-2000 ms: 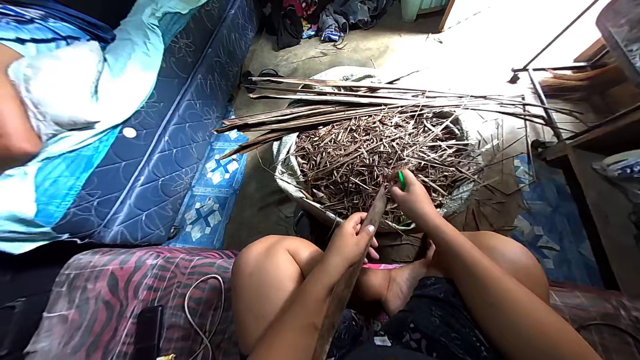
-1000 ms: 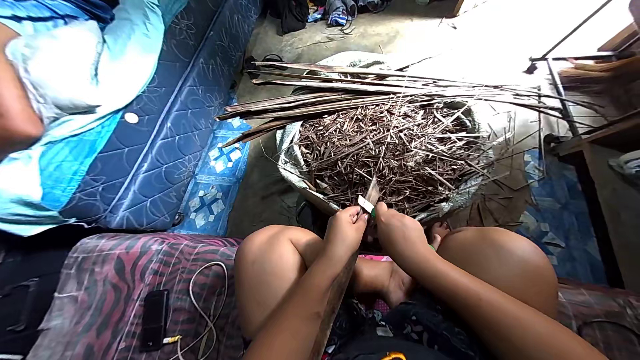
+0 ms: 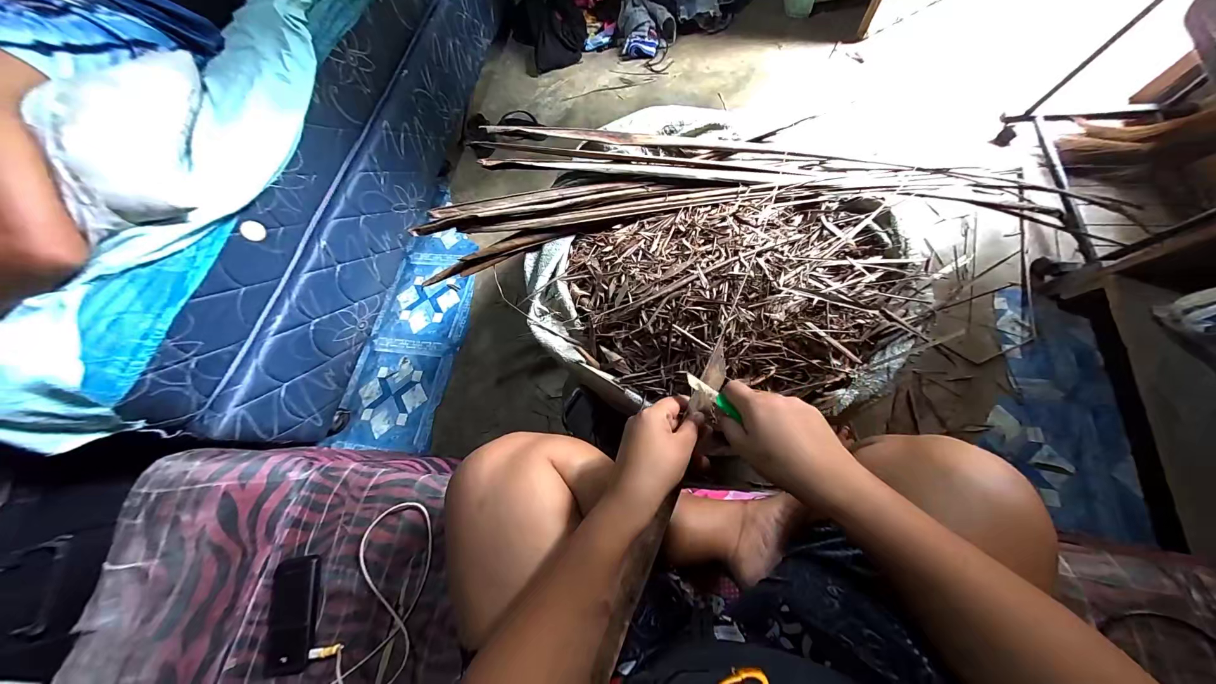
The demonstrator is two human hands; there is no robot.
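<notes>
My left hand (image 3: 660, 442) grips a long brown dried palm leaf strip (image 3: 638, 556), which runs from my lap up past my fingers. My right hand (image 3: 774, 427) is closed on a green-handled knife (image 3: 727, 408), its pale blade lying across the strip beside my left fingers. Both hands are close together above my crossed legs, at the near rim of a white woven sack (image 3: 551, 332). Short brown cut pieces (image 3: 722, 285) fill the sack. Long dried leaf strips (image 3: 608, 204) lie across its far side.
A blue mattress (image 3: 313, 247) stands at the left, with another person's arm (image 3: 33, 190) near a white pillow. A black phone (image 3: 294, 613) with a cable lies on the patterned seat. A metal-framed rack (image 3: 1059, 185) stands at the right.
My right hand and the knife, farther from my left hand two seconds ago, have come in beside it. The strip's tip above my hands shows shorter than two seconds ago.
</notes>
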